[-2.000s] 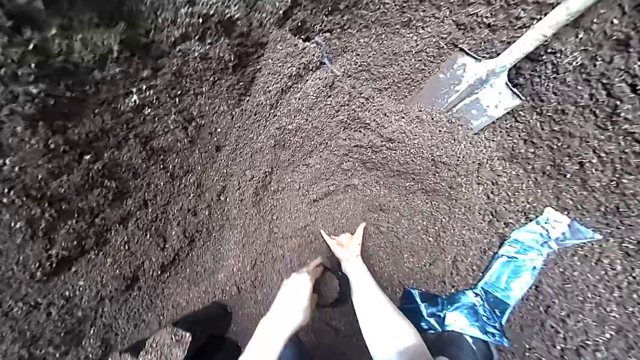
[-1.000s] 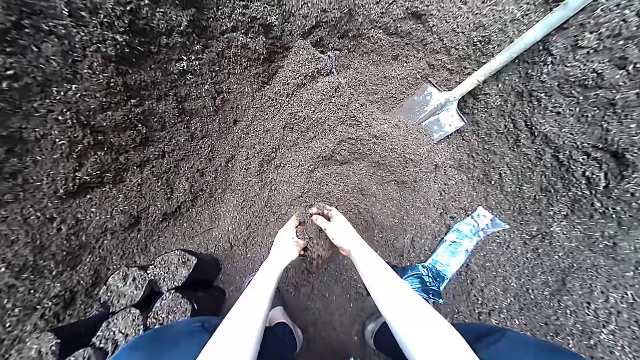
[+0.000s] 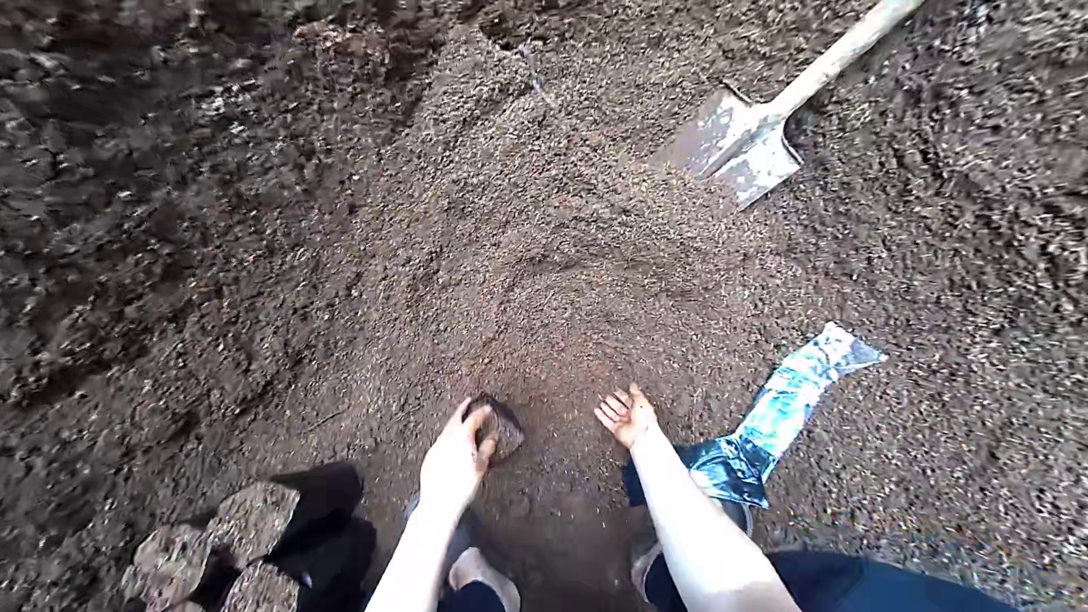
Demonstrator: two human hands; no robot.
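Note:
My left hand (image 3: pixel 466 446) grips the rim of a small dark plastic grow bag (image 3: pixel 503 432), which stands tilted at the foot of a mound of loose brown soil (image 3: pixel 578 280). How full the bag is, I cannot tell. To its right, my right hand (image 3: pixel 626 415) is apart from the bag, palm partly up and fingers loosely spread, with nothing in it. A stack of shiny dark and bluish plastic bags (image 3: pixel 786 408) lies on the soil just right of my right forearm.
A shovel (image 3: pixel 735 144) with a worn wooden handle rests blade down on the soil at the upper right. Several soil-filled black bags (image 3: pixel 255 518) stand together at the lower left. My feet (image 3: pixel 484 578) are at the bottom, either side of bare ground.
One second ago my hands were close together at the foot of the mound; now they are farther apart. The right hand has opened out. The view has shifted.

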